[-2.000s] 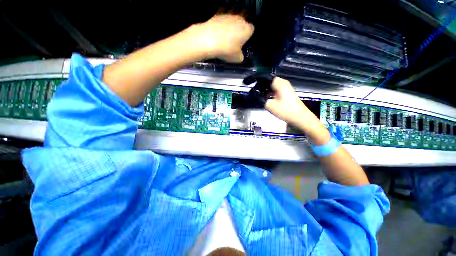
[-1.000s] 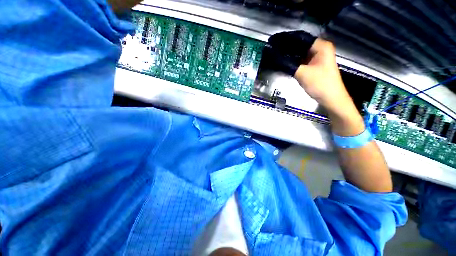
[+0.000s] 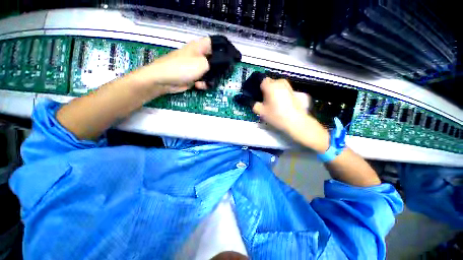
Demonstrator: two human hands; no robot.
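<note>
Green printed circuit boards with white markings lie in the conveyor channel in front of me. My left hand, with black finger covers, is over the upper part of the boards left of centre. My right hand, also with black finger covers, is just right of it over the right end of the same boards. The hands are apart. Their fingertips are dark and blurred, so I cannot tell whether either holds a component. A blue wrist strap is on my right wrist.
White conveyor rails run along both sides of the boards. A dark gap lies right of my right hand, then more boards with dark upright blocks. Dark ridged trays are stacked beyond at right. Blue cloth shows at far right.
My left hand has come back into view and down over the boards. My right hand is now over the boards beside it. The boards reach further right, and the opening beside them looks dark.
</note>
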